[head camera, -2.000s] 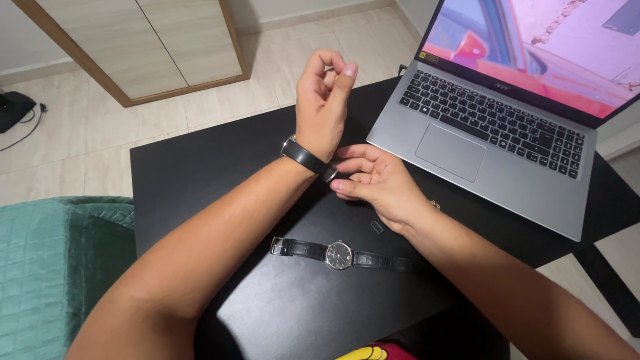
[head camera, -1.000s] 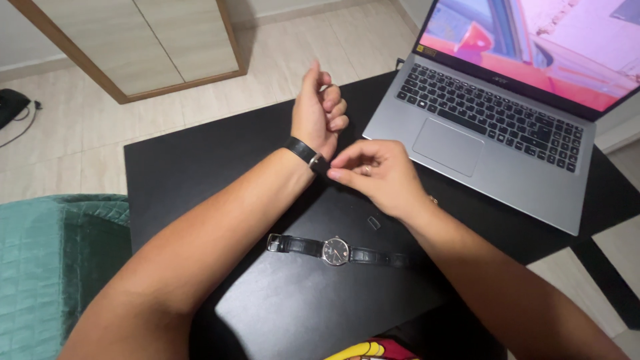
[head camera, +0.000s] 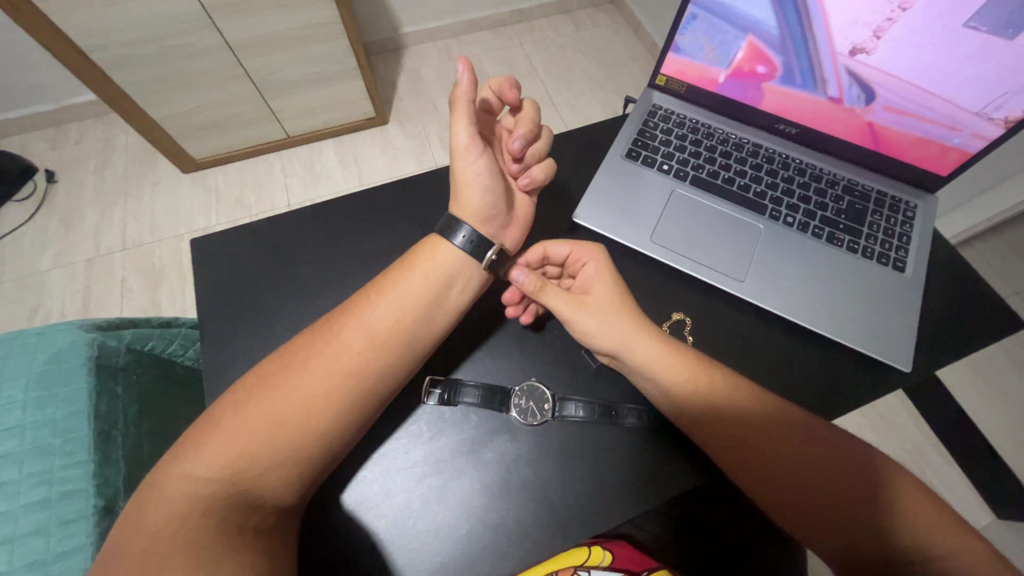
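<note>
A black strap with a metal buckle (head camera: 472, 242) circles my left wrist, its holes showing on the inner side. My left hand (head camera: 498, 156) is raised palm up, fingers loosely curled and holding nothing. The thumb and fingertips of my right hand (head camera: 570, 280) pinch the strap beside the buckle; the exact grip is partly hidden. Below both hands, a wristwatch with a dark round dial (head camera: 532, 402) and black leather strap lies flat on the black table (head camera: 264, 280). Its right strap end passes into shadow by my right forearm. A small dark loop (head camera: 590, 358) lies under my right wrist.
An open silver Acer laptop (head camera: 708, 234) stands at the right of the table. A gold chain bracelet (head camera: 678, 324) lies beside my right forearm. Green quilted upholstery (head camera: 56, 432) is at the left, and a wood-framed cabinet (head camera: 280, 72) stands beyond the table.
The fingers of my left hand have shifted, the thumb now pointing up. My right hand stays at the buckle. The gold bracelet shows more fully beside my forearm.
</note>
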